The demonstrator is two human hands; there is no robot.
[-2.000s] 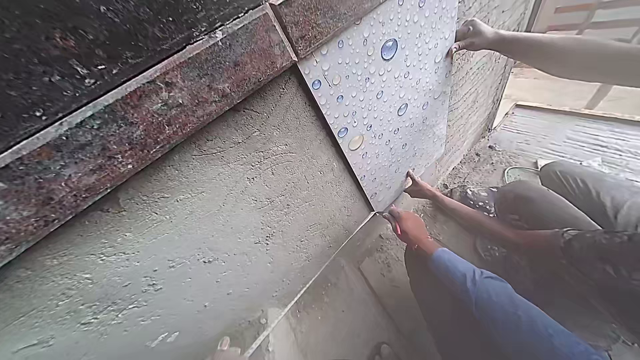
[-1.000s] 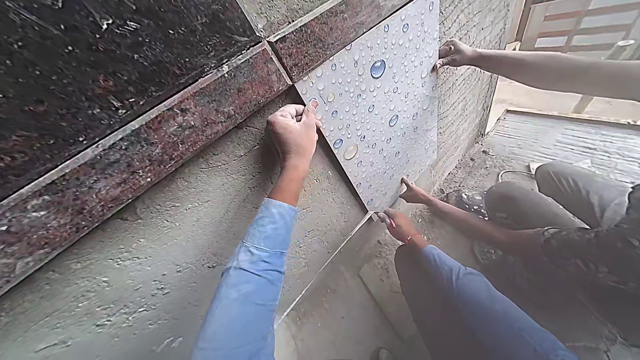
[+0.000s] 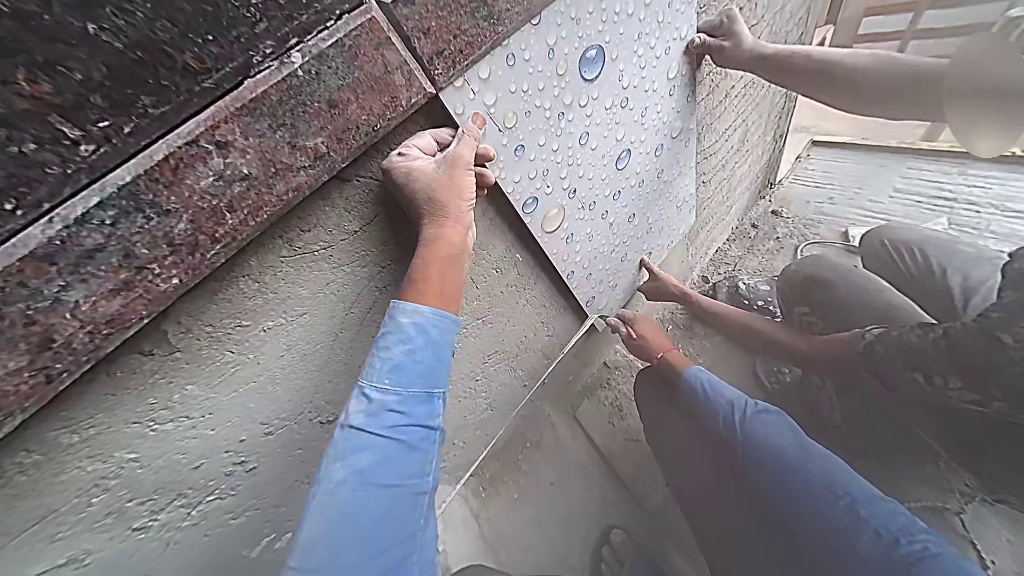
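A wall tile printed with water drops stands against the cement wall, its upper edge by the red granite strip. My left hand grips the tile's left edge near its upper corner, thumb on the face and fingers curled at the edge. At the tile's bottom corner, my right hand pinches a small thin item too small to make out, beside a taut pale string. A co-worker's one hand holds the tile's right edge, and the other hand touches its lower edge.
Red and black granite slabs run along the upper wall. Rough cement plaster lies below them. The co-worker crouches at the right, knees close to my right arm. A grooved, wet-looking surface lies beyond. A foot shows at the bottom.
My left hand has come from the bottom of the view up to the tile's left edge. My right hand stays at the bottom corner, and the co-worker's hands remain on the tile.
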